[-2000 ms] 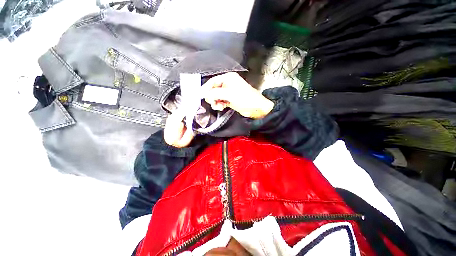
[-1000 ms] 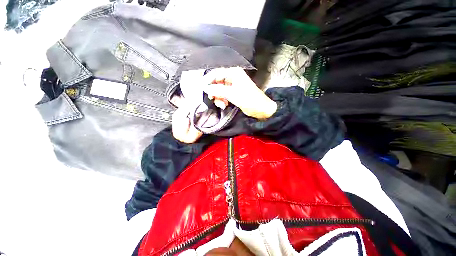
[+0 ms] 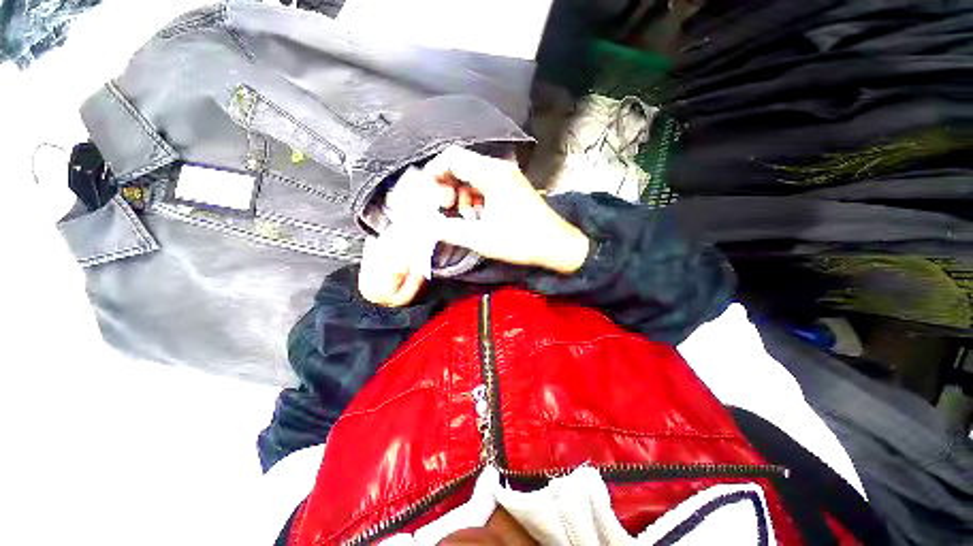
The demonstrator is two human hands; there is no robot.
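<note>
A washed grey denim jacket (image 3: 203, 288) lies on its back, collar to the left. Its hem (image 3: 459, 117) is folded back, showing the inside. A hang tag (image 3: 214, 187) with a white panel lies below the collar. My left hand (image 3: 393, 261) is at the folded hem, fingers closed around a white care label (image 3: 411, 201). My right hand (image 3: 512, 213) is beside it, fingertips bent together on the label. The overexposed hands and label blend together, so the exact fingertip contact is hidden.
The jacket is on a white table (image 3: 128, 448). A black hanger (image 3: 90, 176) sits in the collar. Dark hanging jackets (image 3: 822, 139) with yellow lettering are at the right. A green basket (image 3: 664, 160) with pale cloth (image 3: 608, 139) stands beyond the table edge.
My right hand has turned and closed in beside my left hand, covering more of the white label. The folded hem stands more open. The whole view has shifted slightly.
</note>
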